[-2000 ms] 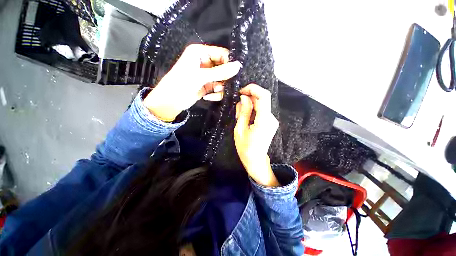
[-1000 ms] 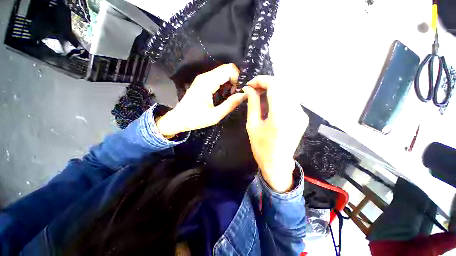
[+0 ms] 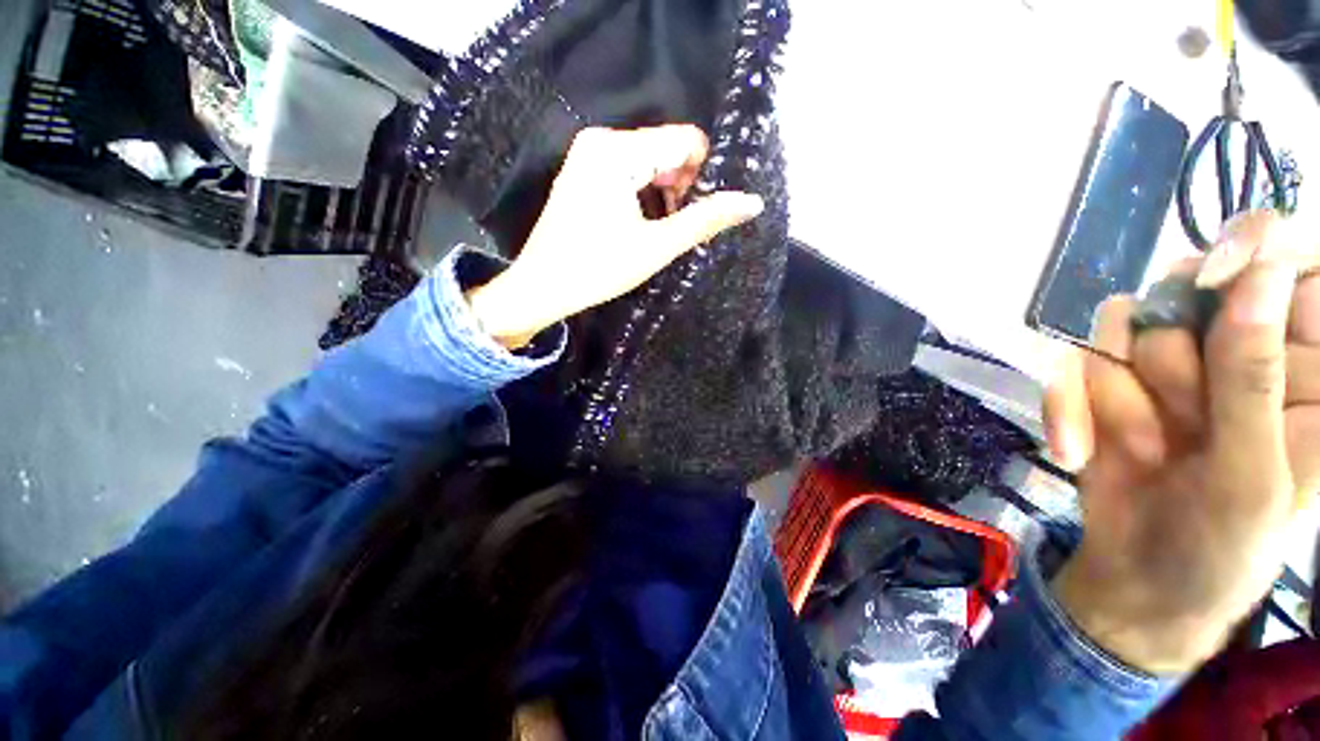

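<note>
The dark flecked garment [image 3: 709, 362] lies over my lap and the table edge. A black braid trim with white flecks [image 3: 741, 109] runs along its edges, and smooth black lining [image 3: 637, 65] shows between. My left hand [image 3: 615, 225] grips the garment at the braid, its thumb lying over the cloth. My right hand [image 3: 1194, 420] is raised at the right, away from the garment, with thumb and forefinger close together. A dark band sits on one of its fingers. No needle or thread can be made out at its fingertips.
On the white table [image 3: 927, 145] lie a phone [image 3: 1112, 210] and black-handled scissors [image 3: 1223, 174], partly behind my right hand. A black crate [image 3: 217, 203] stands at the left. A red basket [image 3: 999, 557] with dark cloth and clear plastic is below right.
My right hand has left the braid and swung far right, over the table side. My left hand stays at the garment edge, where more flecked outer cloth now faces up.
</note>
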